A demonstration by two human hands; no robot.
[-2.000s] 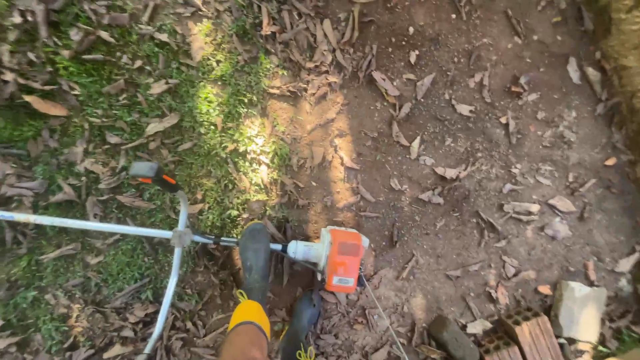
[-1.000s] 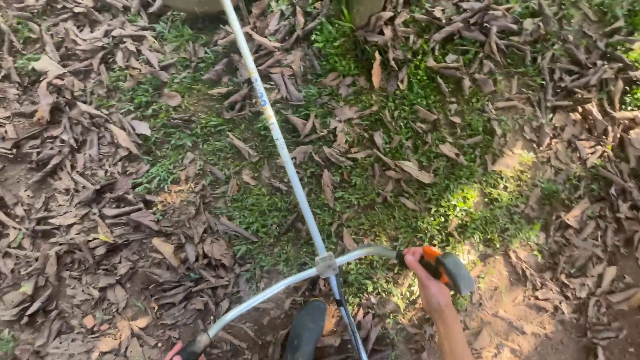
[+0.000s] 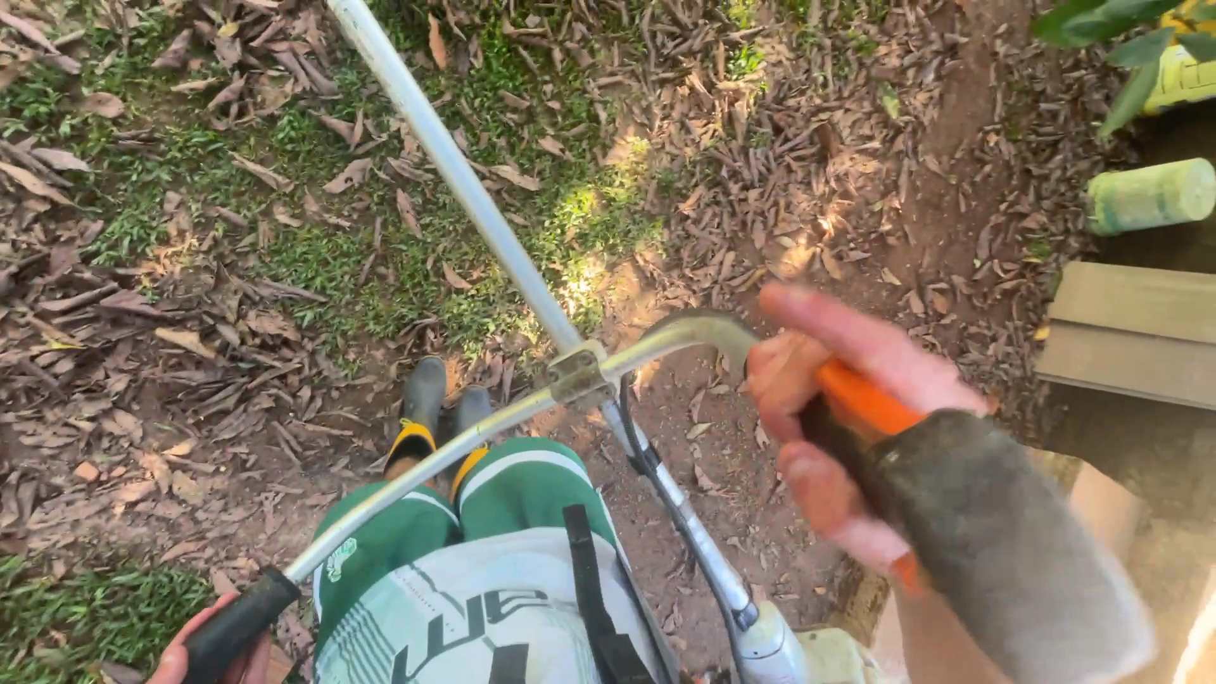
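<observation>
A brush cutter's metal shaft (image 3: 465,180) runs from the upper left down to its engine housing (image 3: 774,646) at the bottom. A clamp (image 3: 578,372) joins a curved handlebar (image 3: 418,475) to it. At lower left my left hand (image 3: 214,636) is closed around the black rubber grip (image 3: 242,622), partly out of frame. My right hand (image 3: 826,418), blurred, is wrapped around the orange and dark control handle (image 3: 869,399), with one finger extended. A black strap (image 3: 594,579) hangs over my shirt. A dark cable runs along the lower shaft.
Rubber boots (image 3: 425,394) stand on soil strewn with dry leaves (image 3: 237,332). Grass (image 3: 503,218) grows in patches beyond. At right are a pale green cylindrical container (image 3: 1151,196), flat beige boards (image 3: 1130,332) and a leafy plant (image 3: 1135,57) at the upper corner.
Two seconds ago the brush cutter lay near the boots with no hand on it; one second ago both hands were at its handles. Now the handlebar is raised to the front of my body.
</observation>
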